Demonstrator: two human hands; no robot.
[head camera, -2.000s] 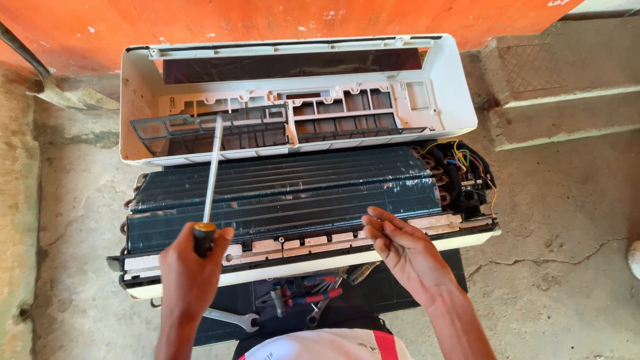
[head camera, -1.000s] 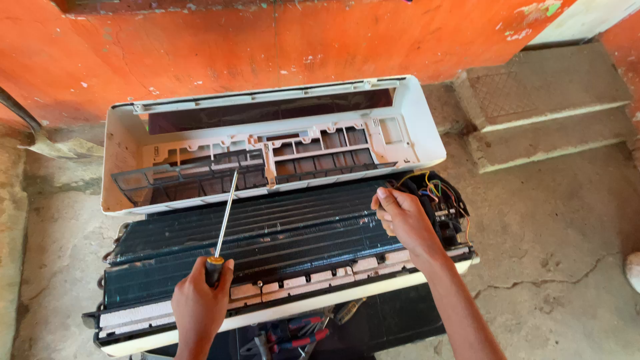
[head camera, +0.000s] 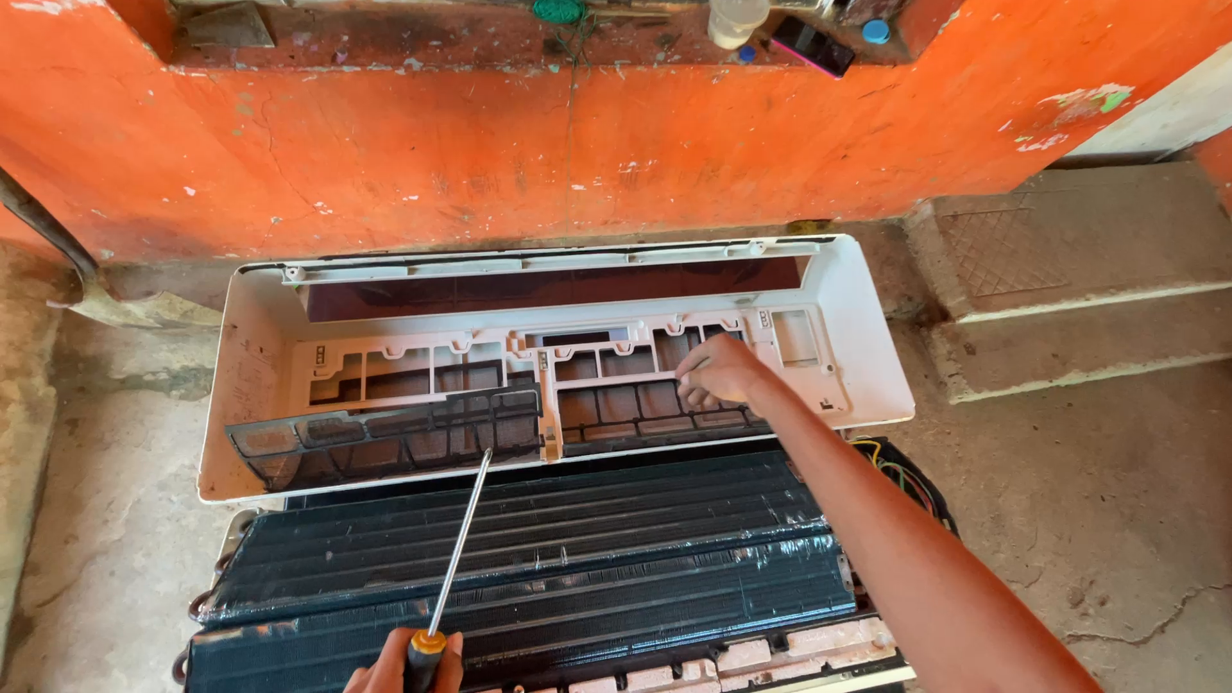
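My left hand is closed round the black and yellow handle of a long screwdriver, whose tip points up toward a black mesh air filter. That filter lies tilted in the left half of a white plastic air conditioner cover. Over the cover's right half is my right hand, fingers curled together; whether it holds something small cannot be told. Nearer to me lies the indoor unit with its dark finned evaporator coil. Coloured wires show at its right end, partly behind my right forearm.
An orange wall rises behind the cover. On its ledge are a phone, a plastic container, a blue cap and green string. Concrete steps stand at the right. A long-handled tool leans at the left.
My right hand has moved from above the coil's right end to over the cover's right half. The screwdriver stays in my left hand. The view has shifted up toward the wall.
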